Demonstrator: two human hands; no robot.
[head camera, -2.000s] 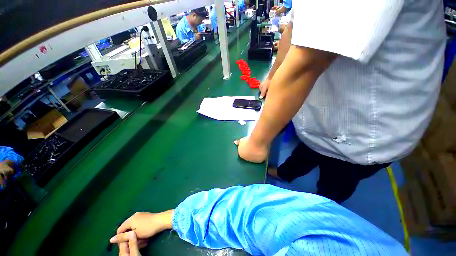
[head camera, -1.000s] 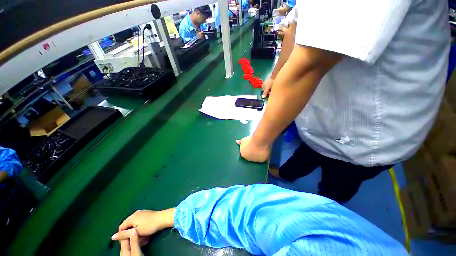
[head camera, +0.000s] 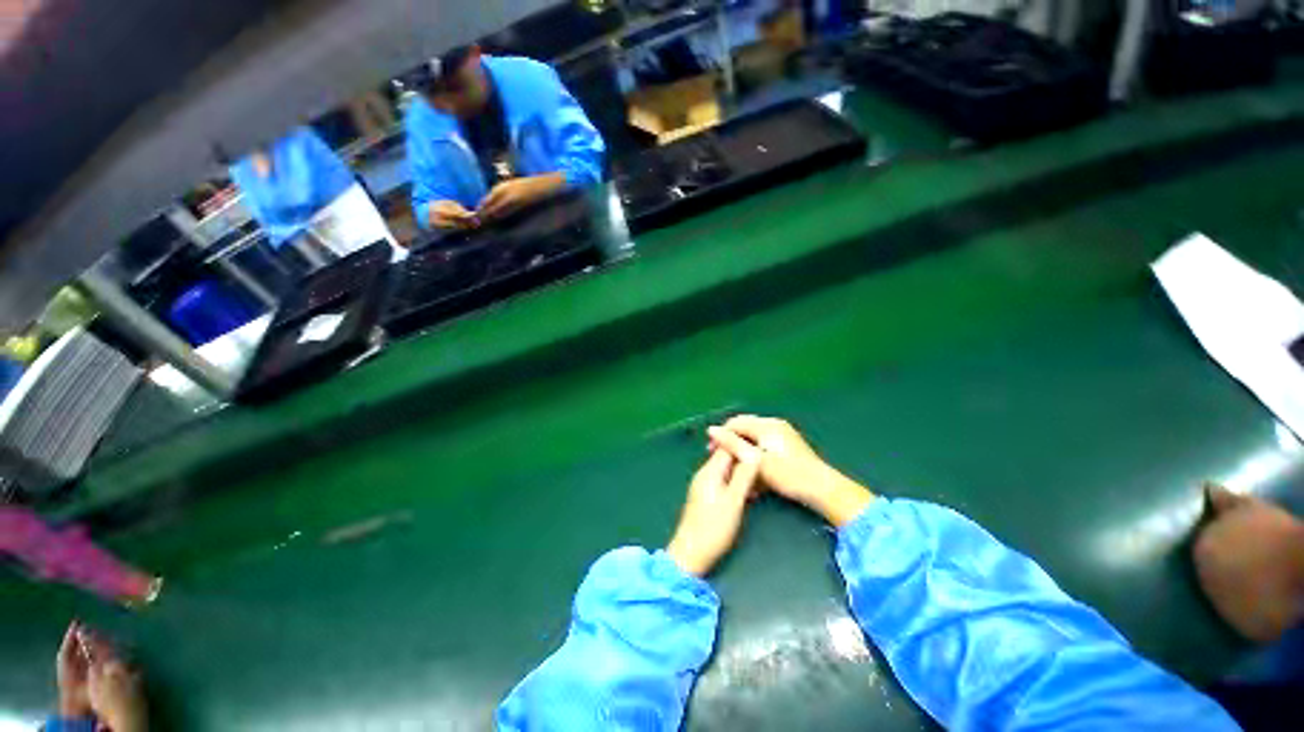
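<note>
My left hand (head camera: 715, 512) and my right hand (head camera: 787, 461) rest on the green bench (head camera: 472, 472) near the middle of the view. Their fingertips touch and overlap, with the fingers held together. Both wrists come out of light blue gathered cuffs. I see nothing held in either hand, though the palms are partly hidden. A small dark speck lies on the bench just left of the fingertips.
Black trays (head camera: 787, 143) line the far side, where a person in blue (head camera: 536, 129) handles something small. White paper (head camera: 1230, 322) lies at right near another person's hand (head camera: 1256, 561). Other hands (head camera: 103, 684) and a pink strip (head camera: 65, 551) are at lower left.
The view has swung left, so my hands now appear near the middle and both sleeves show. The red parts and the white-shirted torso have left the picture. My hands still touch.
</note>
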